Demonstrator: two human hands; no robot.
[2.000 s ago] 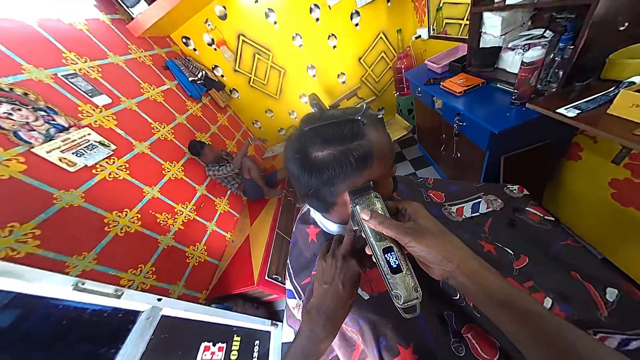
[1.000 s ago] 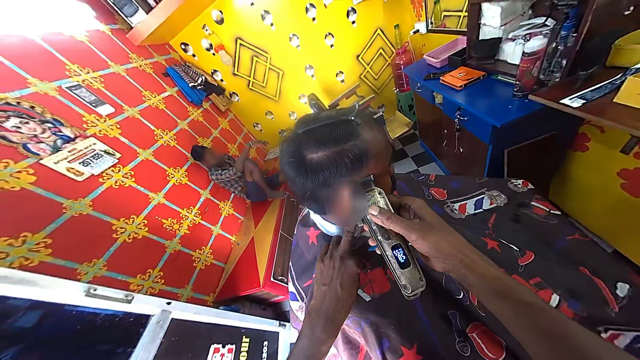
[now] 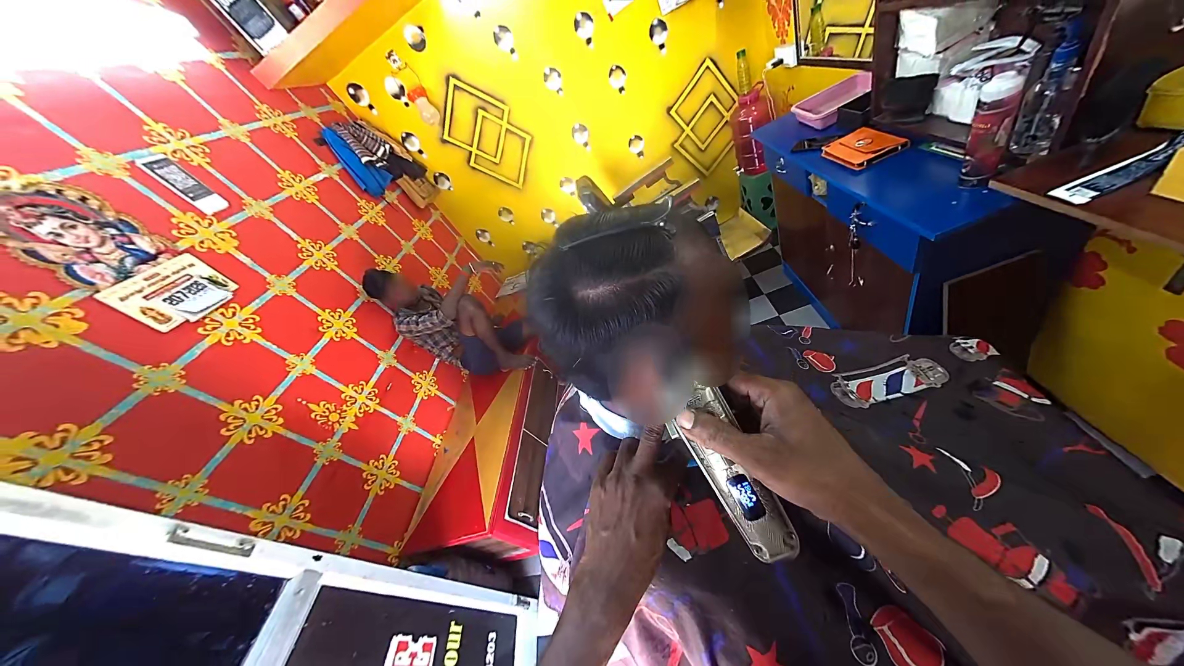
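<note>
My right hand (image 3: 786, 444) grips a metallic hair clipper (image 3: 735, 490) with a lit display; its head end lies against the side of a seated person's head (image 3: 610, 277). My left hand (image 3: 629, 509) has its fingertips at the person's jaw or neck, beside the clipper's upper end, and holds no tool. A dark, patterned barber cape (image 3: 888, 481) covers the person's body, with a pale band (image 3: 606, 414) at the neck. Combed dark hair shows on top of the head. The clipper's blade and the skin around it are blurred or hidden.
Another person (image 3: 444, 319) sits against the red patterned wall. A blue-topped cabinet (image 3: 888, 199) stands at the right, bearing a pink tray (image 3: 831, 100) and an orange case (image 3: 865, 148). A wooden shelf (image 3: 1036, 194) juts out nearby. A white-framed panel (image 3: 296, 615) is at lower left.
The clipper stays in my right hand at the side of the head, tilted slightly differently. My left hand remains beside it, near the jaw or neck.
</note>
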